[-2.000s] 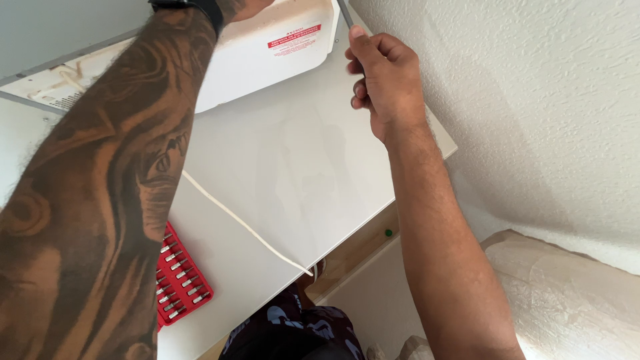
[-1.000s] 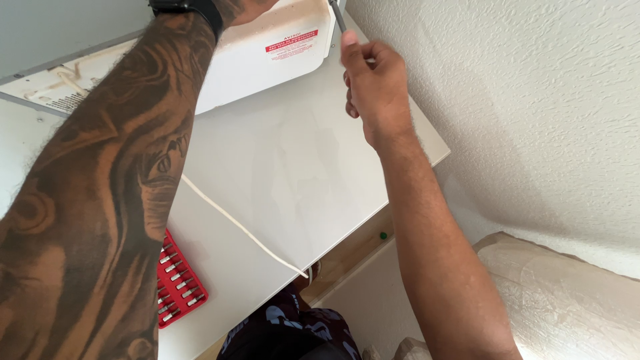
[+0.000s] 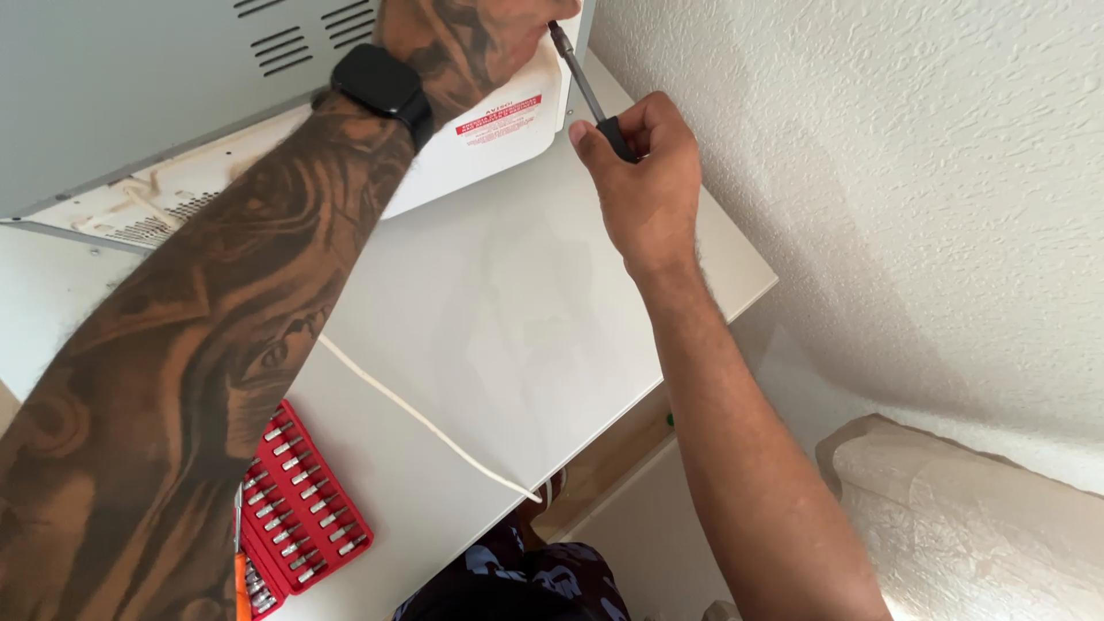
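Note:
My right hand (image 3: 651, 172) grips the dark handle of a screwdriver (image 3: 586, 86), whose shaft points up and left to the edge of a white and grey appliance (image 3: 483, 155), perhaps a microwave oven. My left hand (image 3: 509, 34) rests at the appliance's back near the screwdriver's tip; its fingers run out of the top of the view, so its hold is hidden. The appliance has vent slots, a perforated panel and a red and white warning label (image 3: 498, 119). A black watch is on my left wrist.
A red bit case (image 3: 345, 509) lies on the white table (image 3: 517, 285) beneath my left forearm, with an orange-handled tool (image 3: 242, 586) beside it. A white cable (image 3: 414, 414) crosses to the table's front edge. A textured wall (image 3: 862, 172) rises at right, above a covered beige item (image 3: 966, 509).
My right hand has moved slightly down and away from the wall, and more of the screwdriver shows. The view has shifted somewhat.

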